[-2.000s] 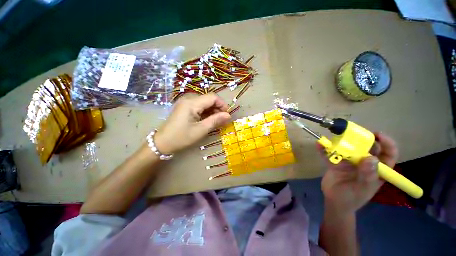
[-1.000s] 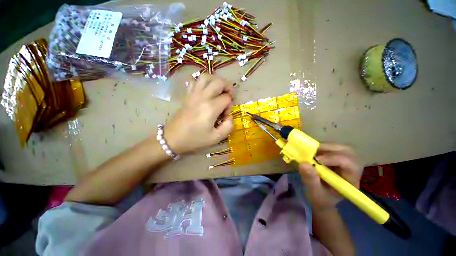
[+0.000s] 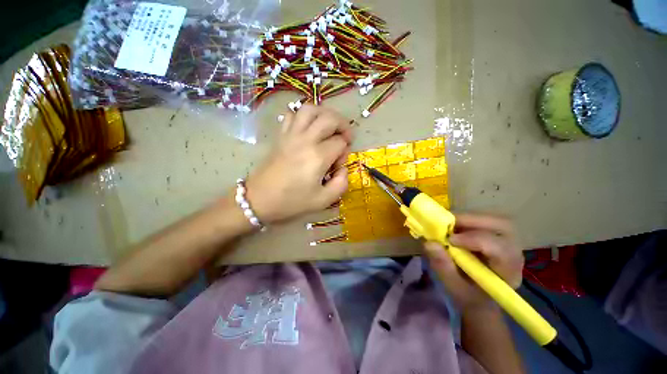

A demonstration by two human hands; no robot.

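Note:
The amber board panel [image 3: 395, 208] lies flat in front of me, with short connector leads [image 3: 327, 222] sticking out from its left edge. My right hand [image 3: 475, 256] holds the yellow soldering iron [image 3: 483, 281]; its dark tip, with a thin metal tube beside it, is at the panel's upper left blocks. My left hand [image 3: 306, 169] is at the panel's upper left edge, fingers pinched together on a lead whose dark wire end shows at the panel; the rest of it is hidden by the fingers.
A heap of loose leads [image 3: 329, 55] lies behind my left hand, beside a clear bag of leads [image 3: 197, 62]. Fanned amber panels [image 3: 66, 135] stand at the left. A yellowish tin [image 3: 562, 104] stands at the right. A cord hangs from the iron's handle.
The iron moved from above the panel's upper right corner to its upper left blocks. My left hand moved to the panel's left edge. The whole view has shifted.

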